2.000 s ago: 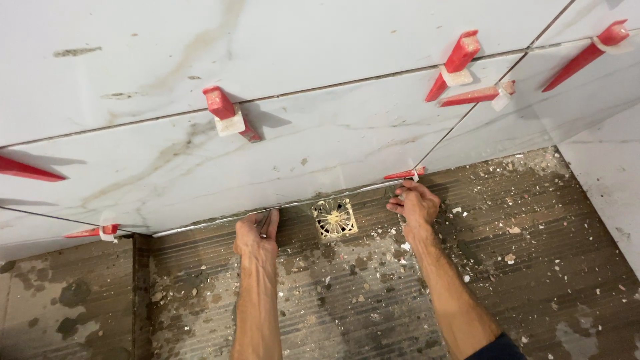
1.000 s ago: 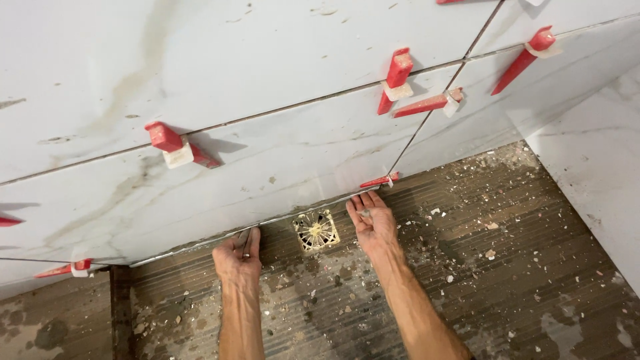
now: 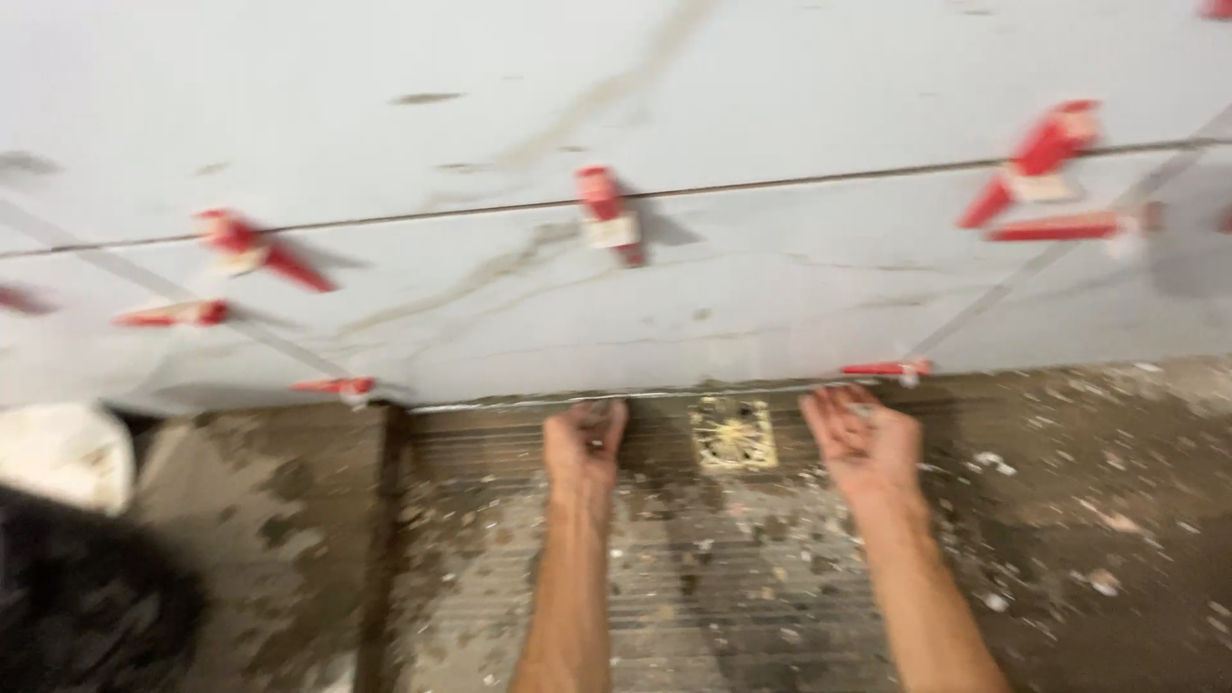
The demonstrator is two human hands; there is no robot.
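Observation:
Marbled white wall tiles (image 3: 500,318) meet a brown floor along a low joint. My left hand (image 3: 585,438) is at the tile's bottom edge, left of the square floor drain cover (image 3: 733,433), its fingers curled; what they hold is hard to tell. On the drain's right, my right hand (image 3: 859,433) has its fingertips at the same edge, with something small and pale at the fingers, blurred. A red tile-levelling wedge in its clip (image 3: 885,369) sits just above that hand. Another red wedge (image 3: 602,197) crosses the horizontal joint higher up.
Several more red wedges (image 3: 1054,144) stick out of the tile joints on both sides. A raised floor edge (image 3: 383,520) runs at left, beside a white round object (image 3: 72,452) and a dark blurred object (image 3: 87,587). Pale debris lies scattered on the floor (image 3: 1059,558).
The view has swung left, bringing the white round object and the dark object in. Both hands stay at the tile's lower edge, on either side of the drain.

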